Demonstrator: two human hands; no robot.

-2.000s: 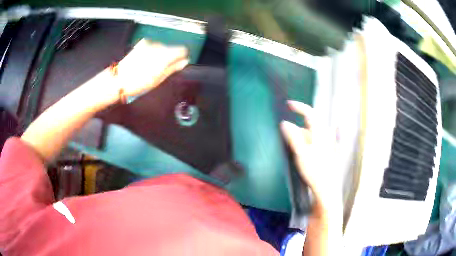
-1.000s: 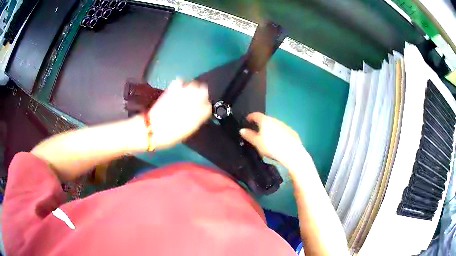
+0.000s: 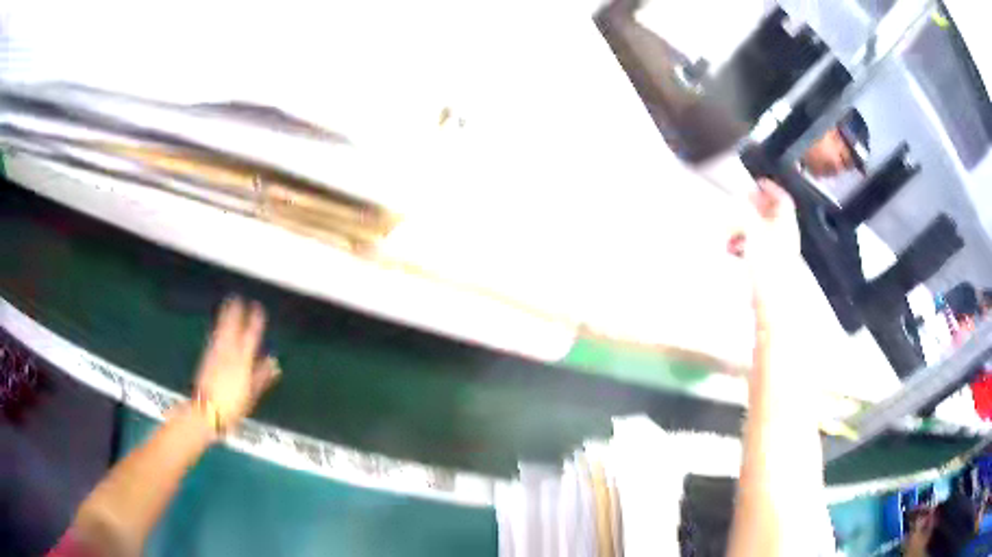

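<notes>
My left hand (image 3: 231, 364) is over the dark green belt at the left, fingers spread and empty, slightly blurred. My right hand (image 3: 770, 218) reaches far to the upper right. Its fingers meet a black frame-like part (image 3: 696, 114) and appear to grip it, though glare and blur hide the exact hold. The part is tilted, with one arm up to the left. More black frame-like parts (image 3: 843, 256) stand directly beyond the hand and overlap it in view, so their borders are unclear. The jig is out of view.
The green belt (image 3: 359, 375) crosses between the teal bench (image 3: 326, 522) and an overexposed white surface beyond. Brown and white sheet layers (image 3: 272, 207) lie across the belt. A near sheet stack (image 3: 555, 511) stands at the bottom. A person in a dark cap (image 3: 854, 136) is beyond the parts.
The view has swung up and across the belt. Both hands have left the jig: the left is now over the belt, the right far out at the black parts. The three-armed black assembly no longer shows on the bench.
</notes>
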